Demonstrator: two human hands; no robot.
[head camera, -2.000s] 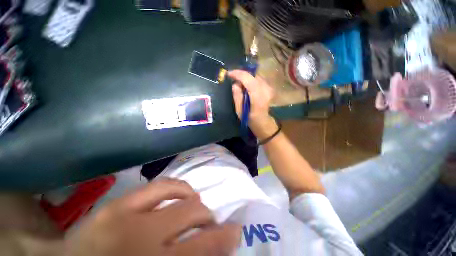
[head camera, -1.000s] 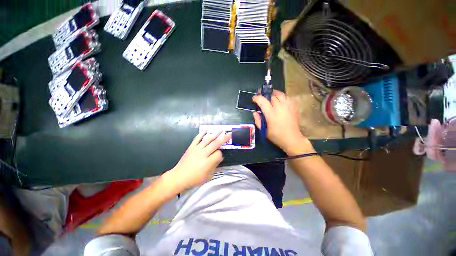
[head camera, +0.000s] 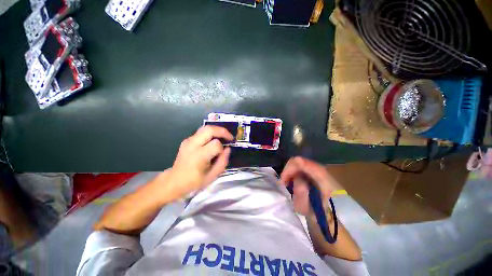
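Note:
A white-edged phone half-assembly (head camera: 264, 133) lies flat on the dark green bench, its red-edged dark window at the right. A dark LCD module (head camera: 224, 127) lies over its left part, its orange flex cable (head camera: 240, 133) pointing to the phone's middle. My left hand (head camera: 197, 159) has its fingertips on the LCD module. My right hand (head camera: 308, 180), blurred, holds the soldering iron (head camera: 322, 213) just right of and below the phone. The iron's blurred tip (head camera: 298, 135) shows right of the phone, apart from it.
Overlapping phones (head camera: 54, 67) lie at the left, another phone (head camera: 128, 12) at the top. LCD modules (head camera: 291, 12) lie at the top edge. At the right are a cardboard mat (head camera: 348, 91), tip cleaner (head camera: 411, 105), blue box (head camera: 463, 110) and black fan (head camera: 415, 29). A cardboard box (head camera: 402, 188) stands below.
The LCD module that lay by my right hand is now on the phone under my left fingers. My right hand with the iron has moved down towards my body. The camera view has shifted.

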